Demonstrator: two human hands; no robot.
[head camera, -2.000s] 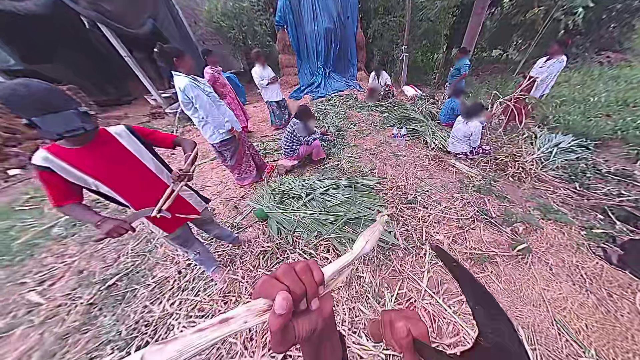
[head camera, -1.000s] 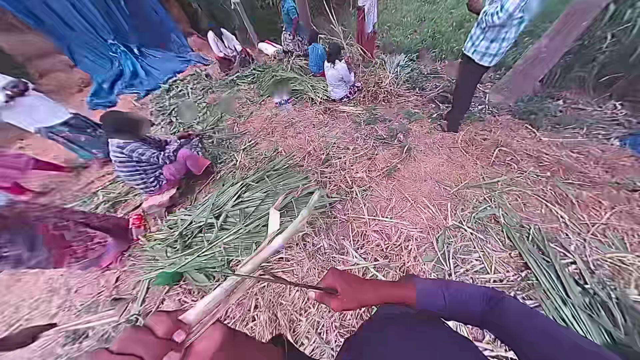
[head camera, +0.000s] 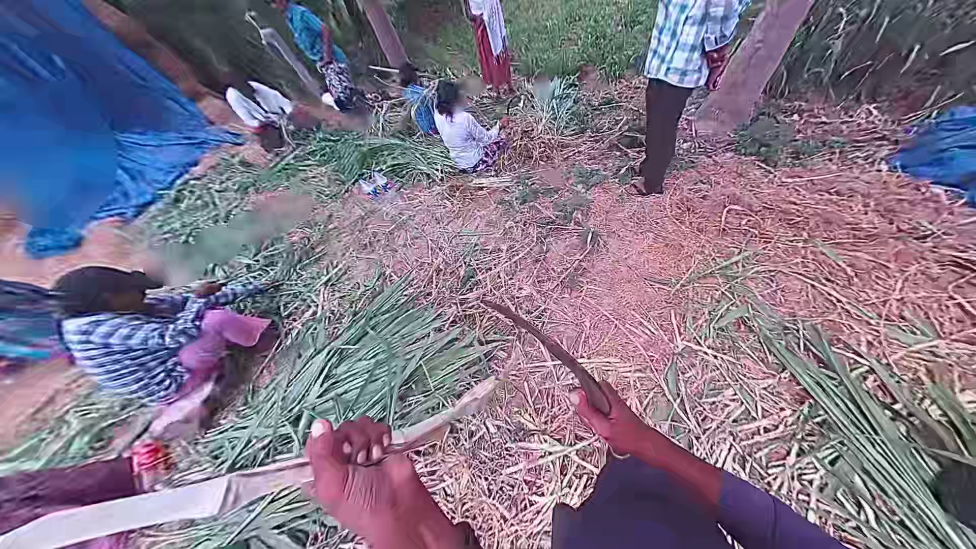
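My left hand is closed round a pale, thick plant stalk, which runs from the lower left edge up to a ragged end right of the hand. Off to the right, my right hand grips a sickle by its handle end. Its dark curved blade points up and to the left, apart from the stalk. Beyond my left hand lies a heap of long green leaves.
A person in a striped top sits at the left, near a red-and-white container. Behind are a blue tarp, several people and a standing person in a checked shirt. More cut leaves lie at right.
My right hand and the sickle, which was across the stalk one second ago, have moved away to the right. My left hand keeps hold of the stalk. The view has swung to the right.
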